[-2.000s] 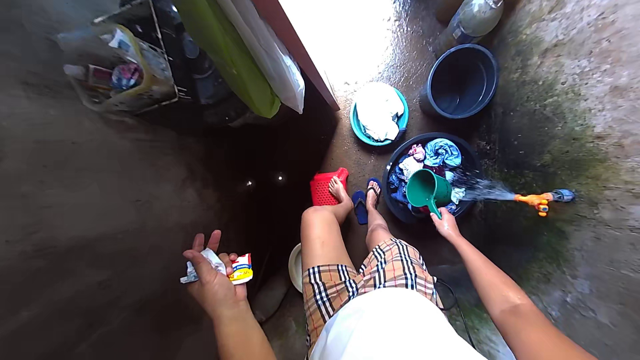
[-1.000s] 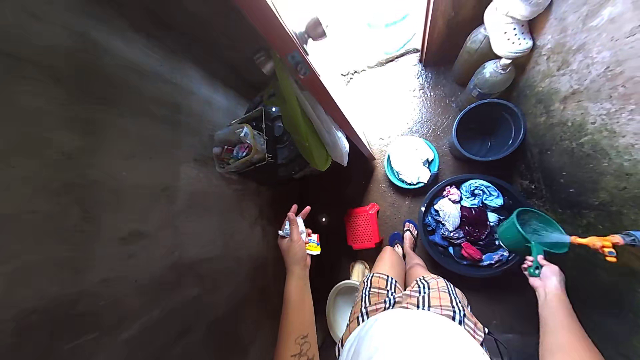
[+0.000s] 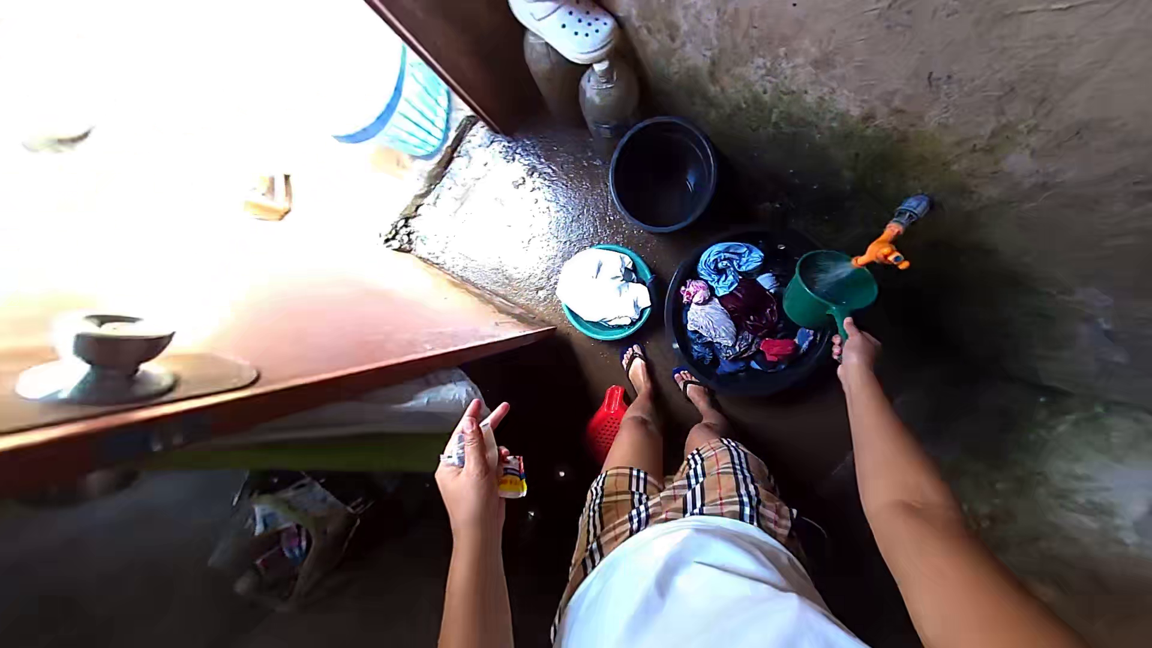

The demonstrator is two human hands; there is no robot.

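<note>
My right hand grips the handle of a green plastic dipper, whose mouth is under an orange faucet with water spraying into it. Below the dipper's left side, a black basin holds wet clothes in several colours. My left hand, raised at the left, holds small packets, one of them a yellow, red and white sachet; the fingers partly hide them. White cloth lies in a teal basin left of the black one.
A dark bucket stands above the basins, near bottles and a white clog. A red perforated basket sits by my feet. On the left is a wooden door with a knob. A rough wall rises at the right.
The dipper was over the clothes two seconds ago and is now at the faucet's mouth, catching the water. The left hand keeps its packets. The view has swung noticeably.
</note>
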